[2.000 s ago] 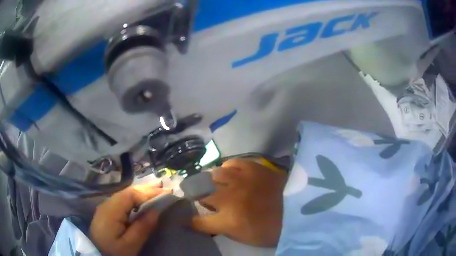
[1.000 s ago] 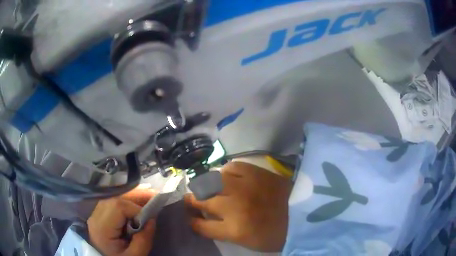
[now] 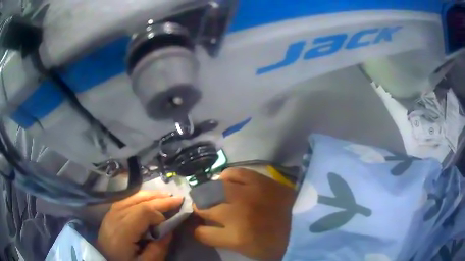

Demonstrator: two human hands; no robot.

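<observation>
Grey fabric [image 3: 189,238] lies under the needle area of the white and blue sewing machine [image 3: 326,97]. My left hand [image 3: 133,224] is left of the needle area, its thumb and fingers closed on a folded grey edge of the fabric, fingertips pointing at the lit spot. My right hand [image 3: 250,214] lies bent over the fabric at the right, its fingertips at the cloth beside a grey block-like part [image 3: 208,194]. The needle and presser foot are mostly hidden behind the round dark metal knob [image 3: 192,158] and my fingers.
A pile of white printed slips [image 3: 431,122] lies at the far right. A small blue lever [image 3: 237,127] is low on the machine head. A yellow strip [image 3: 280,176] shows beside my right hand. Black cables hang at the left. Grey cloth [image 3: 30,224] is bunched at the left edge.
My left fingers have moved right and flattened over the fabric near the needle area. The rolled edge in that hand shows less. My right hand has barely moved. The machine sits slightly further right in view.
</observation>
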